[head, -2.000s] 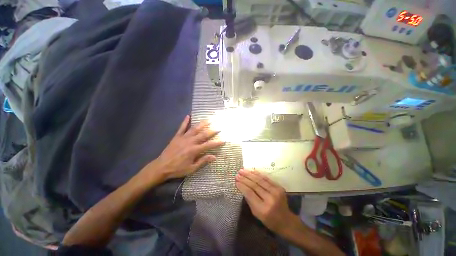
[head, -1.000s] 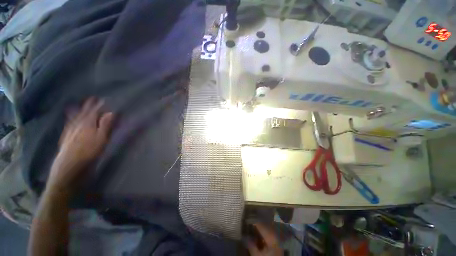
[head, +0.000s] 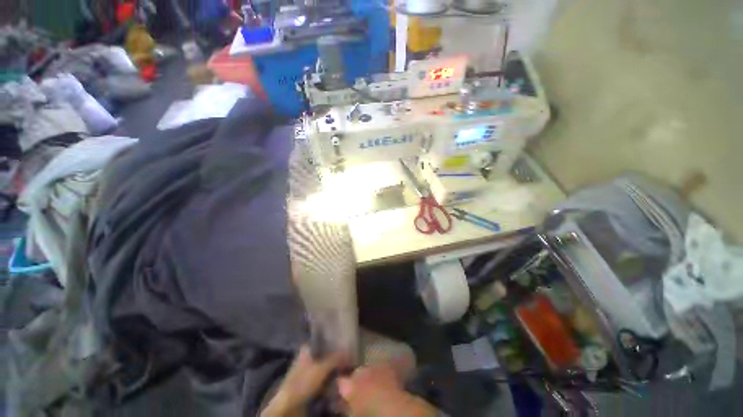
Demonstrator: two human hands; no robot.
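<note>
A large dark grey cloth (head: 195, 236) lies over the left of the table and hangs down toward me. A lighter, finely striped band (head: 326, 281) runs from the glaring needle area down off the table's front edge. My left hand (head: 303, 381) and my right hand (head: 379, 392) are close together at the bottom, blurred, holding the lower end of the striped band. The sewing machine (head: 375, 138) stands behind, its needle area hidden by lamp glare.
Red-handled scissors (head: 432, 216) and a blue tool (head: 477, 220) lie on the cream table (head: 391, 248). A white roll (head: 446, 291) hangs under its edge. A cluttered tray with an orange-red box (head: 547, 330) is at lower right. Cloth heaps (head: 81, 98) lie at left.
The view has pulled back and up. My left hand has left the dark cloth and come beside my right hand at the band's lower end. The band now hangs narrower and bent.
</note>
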